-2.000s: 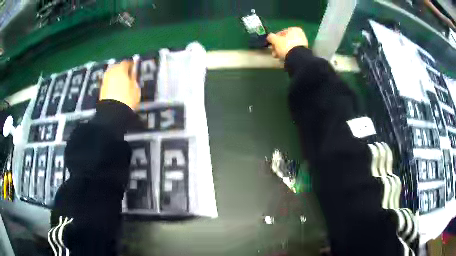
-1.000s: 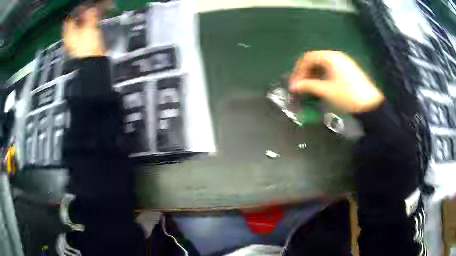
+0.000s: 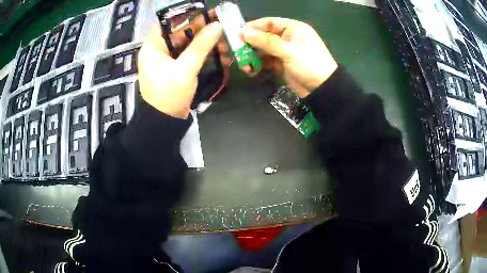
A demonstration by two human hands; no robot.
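My left hand (image 3: 173,72) holds a black rectangular housing (image 3: 211,80) with an opening at its upper end. My right hand (image 3: 293,50) holds a circuit board (image 3: 233,32), silver-white above with a green lower end, between thumb and fingers. The board is close beside the housing; whether they touch is unclear. A thin red lead (image 3: 219,91) runs down to a small silver-white piece (image 3: 203,106) hanging below the housing. Another circuit board (image 3: 293,109), silver-grey with a green end, lies on the bench below my right hand.
A tray with rows of black housings (image 3: 53,133) lies at the left, partly behind my left arm. A layered tray stack (image 3: 463,120) stands at the right. A small white part (image 3: 271,170) lies on the dark green bench (image 3: 240,144). A brown carton (image 3: 470,234) shows at lower right.
Both hands have come together at the upper middle. My left hand has moved right from the tray and now shows a housing; my right hand has lifted a board from the bench.
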